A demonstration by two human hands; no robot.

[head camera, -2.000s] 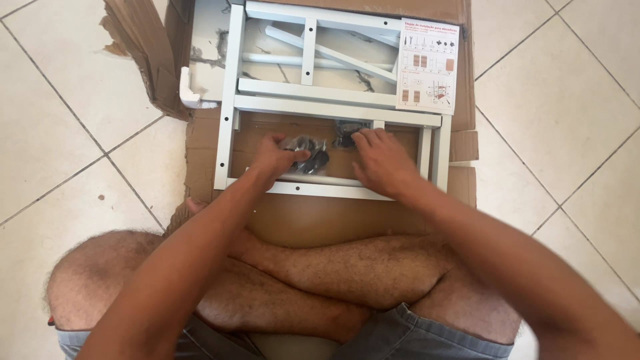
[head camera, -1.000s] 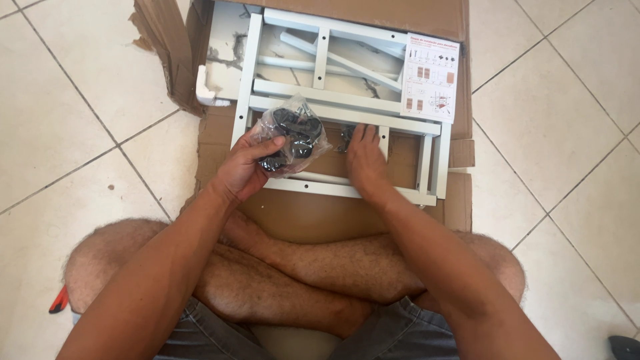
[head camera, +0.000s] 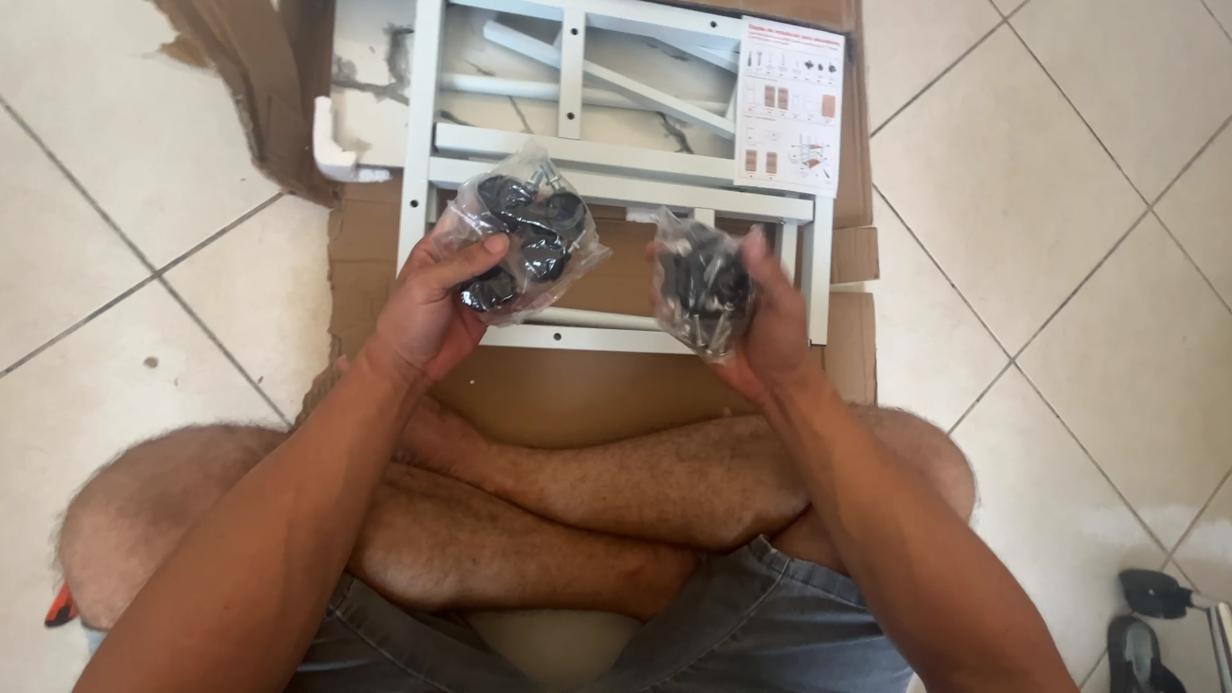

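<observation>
My left hand [head camera: 438, 298] grips a clear plastic bag of black round parts and metal bolts [head camera: 529, 231], thumb on top. A second clear bag of dark parts and metal screws [head camera: 705, 289] is in my right hand [head camera: 770, 318], slightly blurred. Both bags are held above white metal frame pieces [head camera: 616, 191], which lie stacked in an opened cardboard box [head camera: 577, 395]. A printed instruction sheet [head camera: 789, 106] with small drawings rests on the upper right of the frames.
A torn cardboard flap [head camera: 274, 96] and a white foam corner piece [head camera: 334, 144] are at the box's left. Crossed legs are close below the box. A red and black object [head camera: 62, 606] is by the left knee; dark objects [head camera: 1141, 650] lie on the tiles at lower right.
My left hand went from inside the frame to holding its bag up above it. My right hand was down at the frame one second ago and is now raised with the second bag.
</observation>
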